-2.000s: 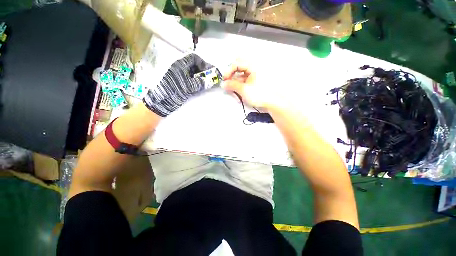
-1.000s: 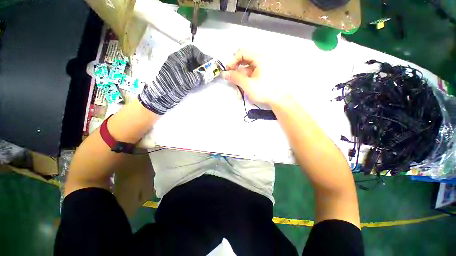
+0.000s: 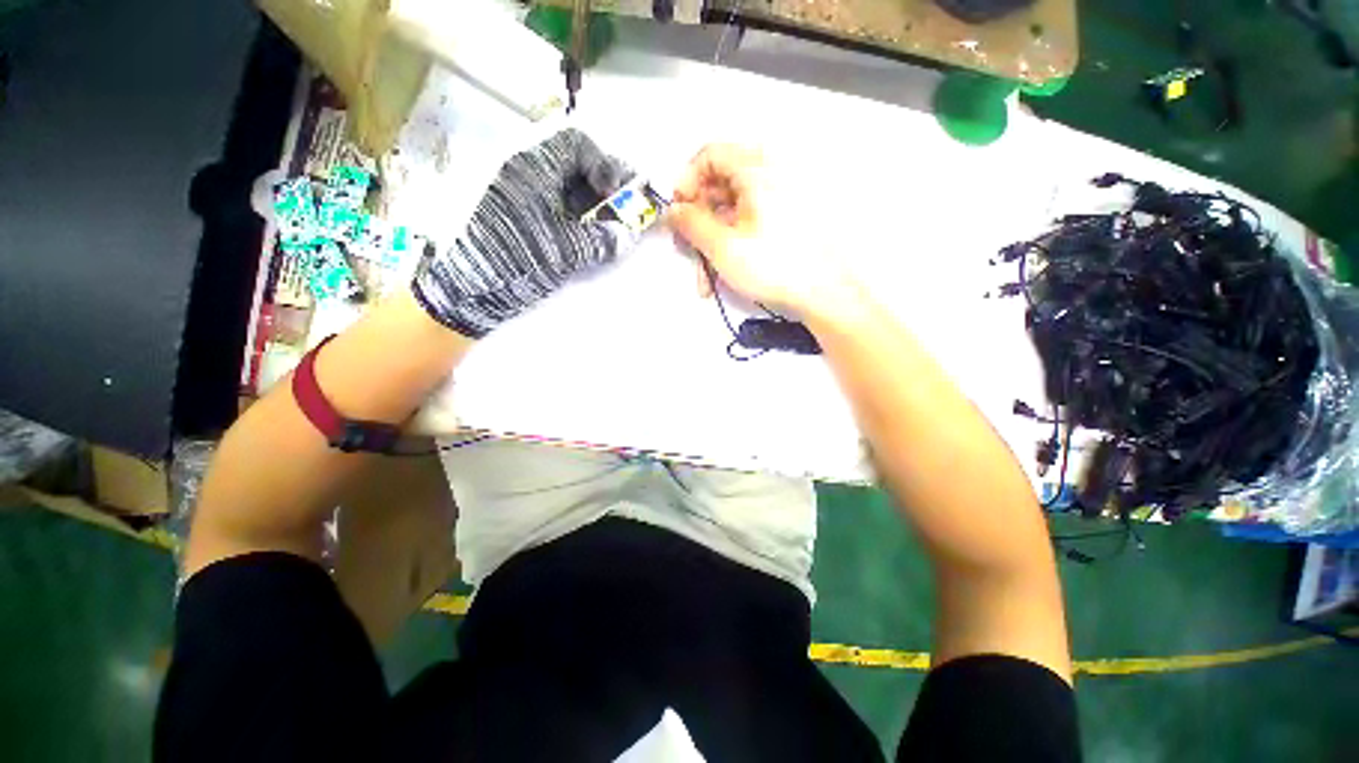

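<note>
My left hand (image 3: pixel 522 231), in a striped knit glove, holds a small circuit board (image 3: pixel 628 209) between thumb and fingers, its parts facing up. My bare right hand (image 3: pixel 733 224) pinches the end of a thin black cable (image 3: pixel 721 306) at the board's right edge; the fingertips hide whether the lead touches the board. The cable runs down to its folded black bundle (image 3: pixel 778 336), which lies on the white bench beside my right forearm. The soldering iron (image 3: pixel 575 63) points down just above the gloved hand, apart from the board.
Loose green boards (image 3: pixel 336 227) lie left of the glove, beside a large black tray (image 3: pixel 112 209). A black cable pile (image 3: pixel 1170 350) in clear plastic is at the right. The yellowish hood (image 3: pixel 346 60), wooden board (image 3: pixel 924 42) and green pad (image 3: pixel 972 109) are at the far side.
The view has shifted slightly. Both hands keep nearly the same pose, with the board and cable end still together. The cable bundle has moved very slightly.
</note>
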